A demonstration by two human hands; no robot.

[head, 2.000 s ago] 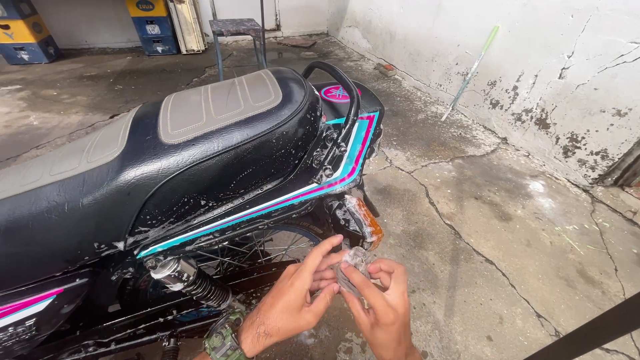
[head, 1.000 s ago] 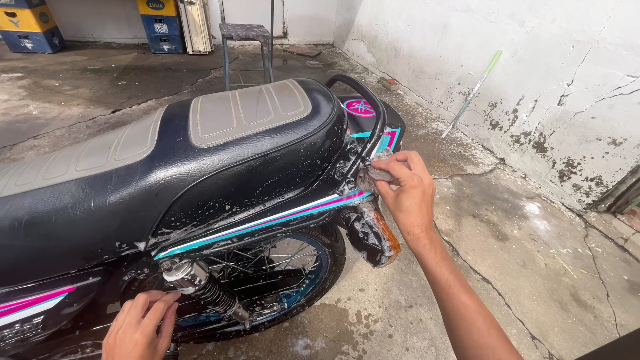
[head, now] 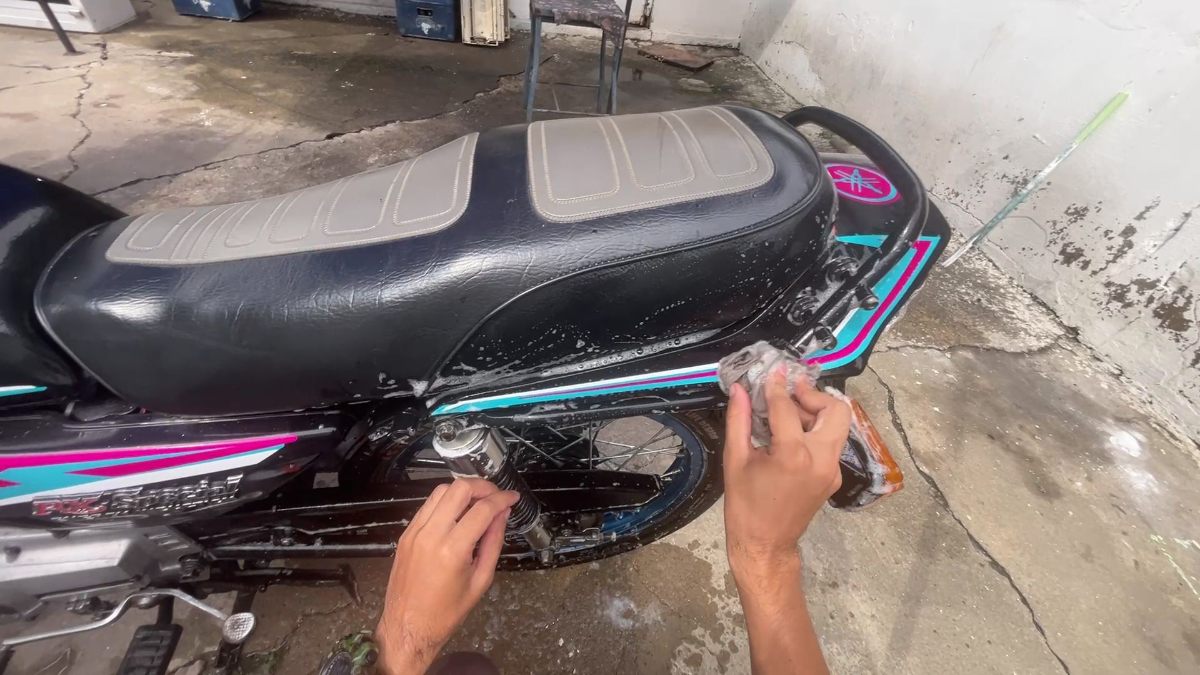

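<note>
A wet grey cloth (head: 750,367) is pinched in the fingers of my right hand (head: 786,450), against the striped tail side panel (head: 600,382) of a black motorcycle. Soapy drops dot the side of the black and grey seat (head: 600,272) above. Just right of that hand hangs an orange turn signal (head: 872,448) with foam on it. My left hand (head: 445,553) is beside the chrome-topped rear shock absorber (head: 473,452), thumb and fingertips together, with no object visible in them. Whether it touches the shock's spring I cannot tell.
A black grab rail (head: 891,155) curves around the seat's rear. Below are the spoked rear wheel (head: 698,469) and a kick lever (head: 169,596). Behind stand a metal-legged chair (head: 581,11) and blue crates (head: 427,19). A green-tipped stick (head: 1041,178) leans on the white wall (head: 975,84).
Two seconds ago both hands were together at the cloth near the turn signal; now they are apart. Since one second ago, my right hand has moved the cloth from the tail's rear end forward along the panel.
</note>
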